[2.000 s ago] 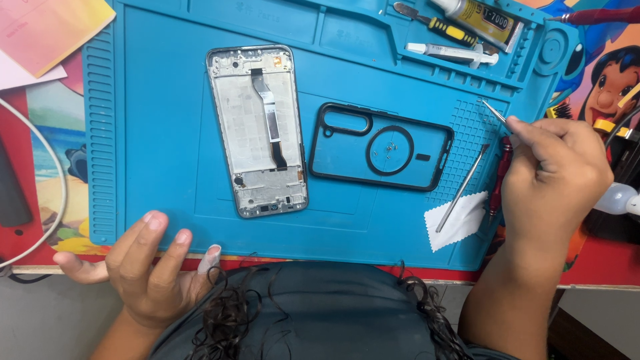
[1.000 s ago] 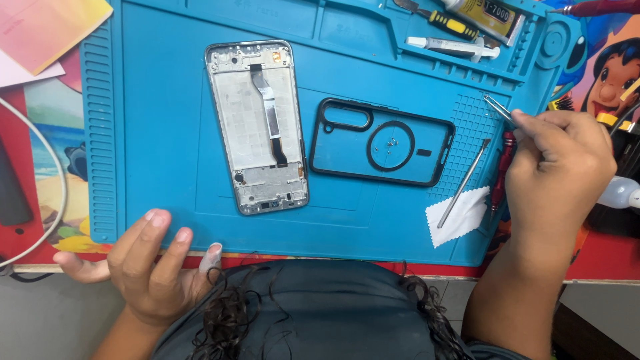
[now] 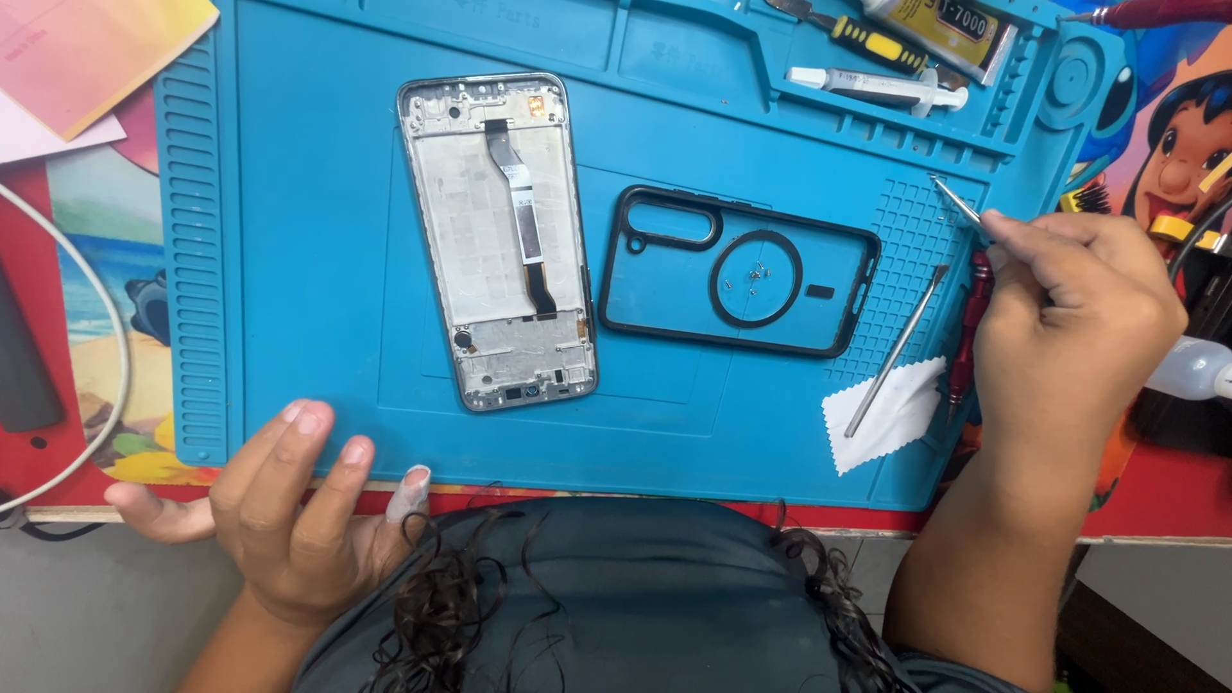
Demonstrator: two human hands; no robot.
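Note:
My right hand (image 3: 1068, 308) grips metal tweezers (image 3: 958, 204), their tip over the small-squared grid at the right of the blue silicone mat (image 3: 308, 289). My left hand (image 3: 308, 510), a white wrap on one finger, holds nothing, fingers apart at the mat's front edge. A smartphone frame (image 3: 472, 241) with a flex cable (image 3: 525, 226) lies mid-mat. Beside it lies a clear phone case with black rim (image 3: 736, 344), tiny screws (image 3: 757, 273) within its ring. Near my right hand, a thin metal tool (image 3: 890, 361) rests on a white cloth (image 3: 914, 414), beside a red screwdriver (image 3: 969, 332).
Along the mat's top right lie a glue tube (image 3: 948, 34), a syringe (image 3: 876, 87) and a yellow-black tool (image 3: 871, 40). A translucent bottle (image 3: 1189, 369) is at the right, a white cable (image 3: 120, 356) at the left. Papers (image 3: 87, 58) overlap the mat's upper left corner.

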